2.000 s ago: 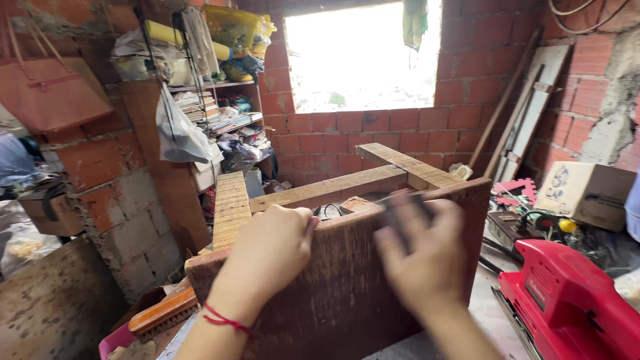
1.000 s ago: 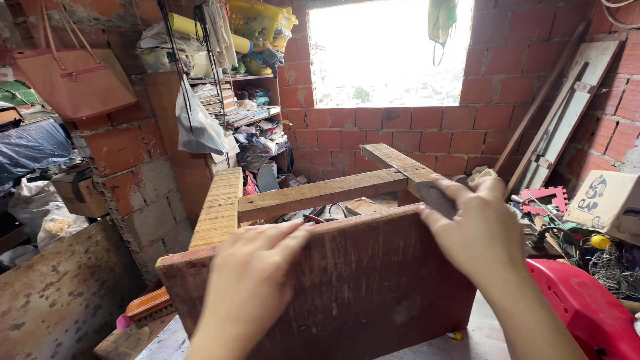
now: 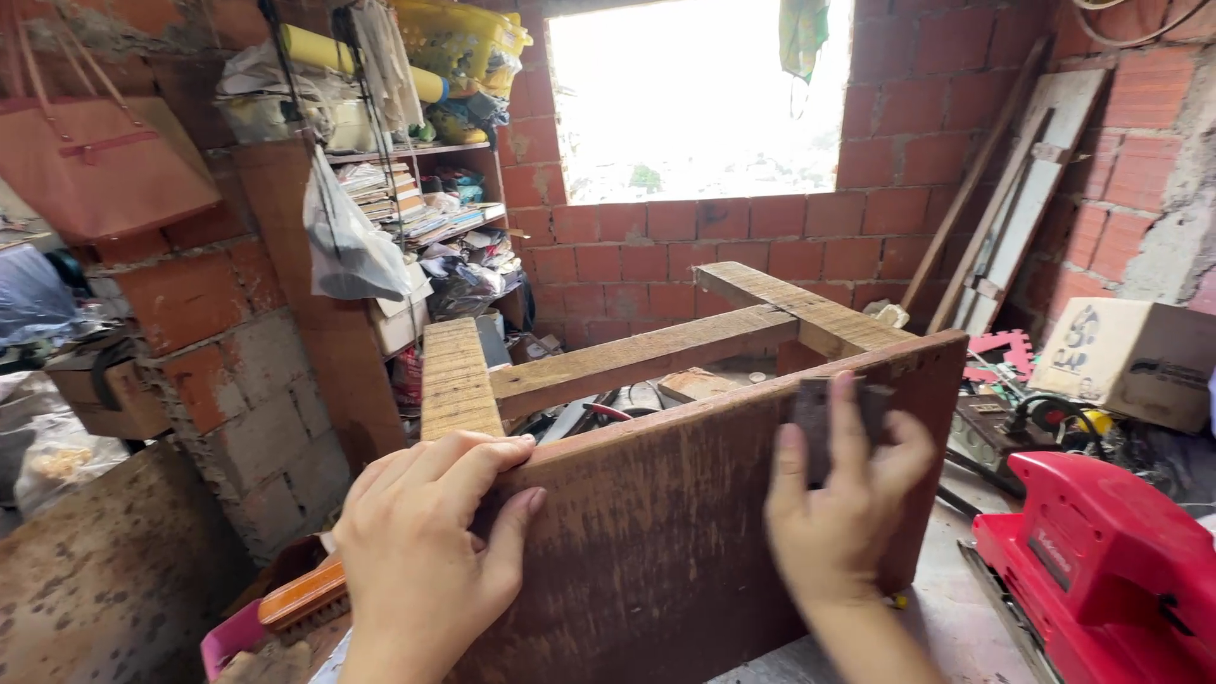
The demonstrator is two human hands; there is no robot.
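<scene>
A brown wooden panel with worn paint stands on edge on a light tabletop, and a frame of bare wooden slats extends behind it. My left hand grips the panel's top edge near its left end, thumb on the front face, fingers over the edge. Against the front face at the upper right, my right hand presses a dark flat block, perhaps a piece of sandpaper or a sanding block; the hand is blurred.
A red power sander rests on the table at right. An orange-backed brush lies at lower left by a pink container. Behind are a cardboard box, a cluttered shelf and boards leaning on the brick wall.
My right hand has gone from the panel's top edge to its front face with the dark block. The left hand stays at the top edge. The panel's angle in view has changed.
</scene>
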